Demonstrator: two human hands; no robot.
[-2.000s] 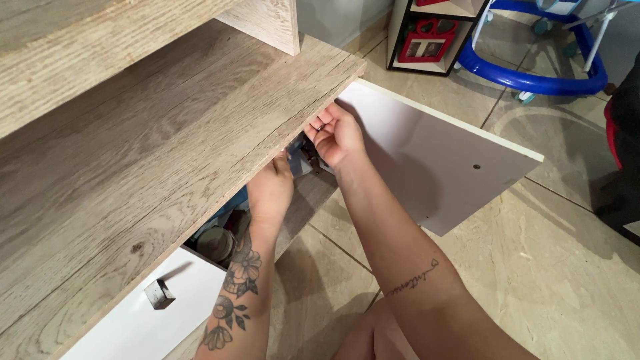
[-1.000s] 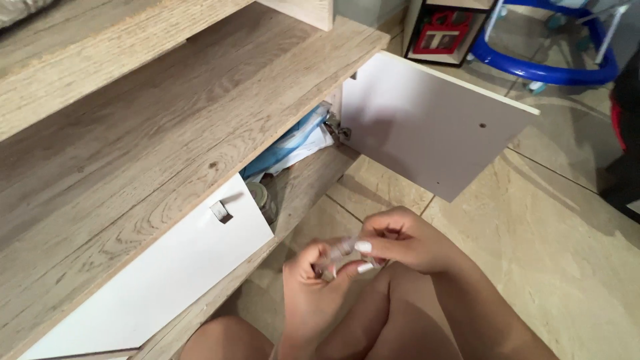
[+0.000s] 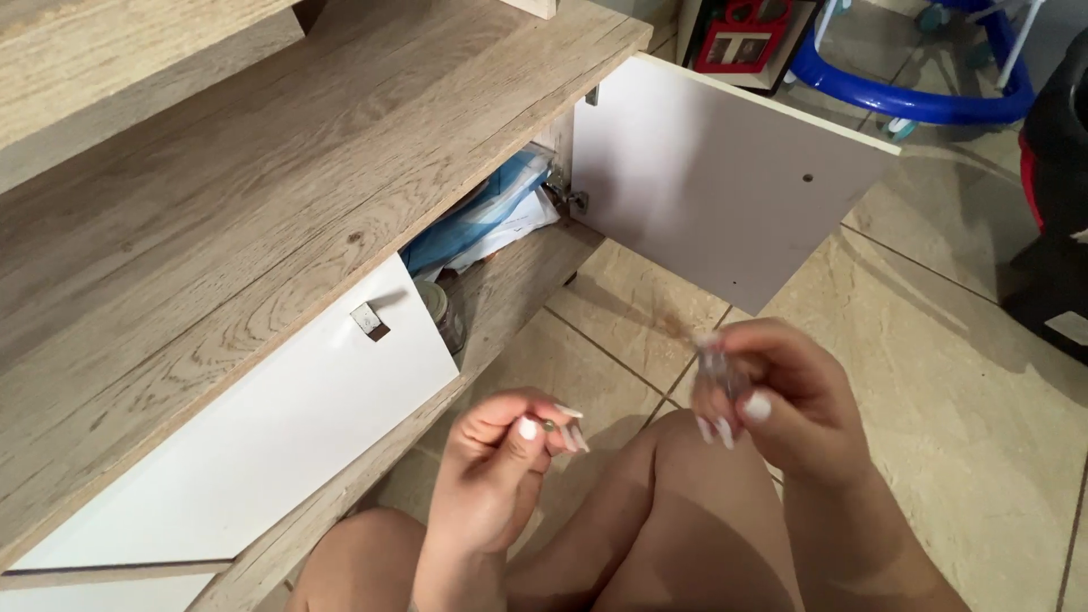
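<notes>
My left hand [image 3: 501, 467] is above my legs and pinches a tiny roundish metallic piece [image 3: 549, 425] between thumb and finger. To its right, my right hand [image 3: 790, 399] holds a small clear plastic item [image 3: 718, 370], blurred, so its kind cannot be told. Beyond them, the white cabinet door [image 3: 722, 170] is swung outward, with a metal hinge [image 3: 580, 201] at its lower inner corner. Inside the compartment lie a blue-and-white plastic package [image 3: 484, 208], papers [image 3: 510, 229] and a lidded jar [image 3: 435, 302].
A wood-grain shelf [image 3: 255, 212] runs above the compartment. A white panel [image 3: 280, 408] with a small metal handle [image 3: 367, 319] is at left. On the tiled floor [image 3: 926, 382] stand a blue ring-shaped base with casters [image 3: 909, 102], a red-framed item [image 3: 739, 47] and a black object [image 3: 1058, 195].
My hands came out from the cabinet between the two earlier frames. They were together around the clear item one second ago; now they are apart, the right one farther right with it.
</notes>
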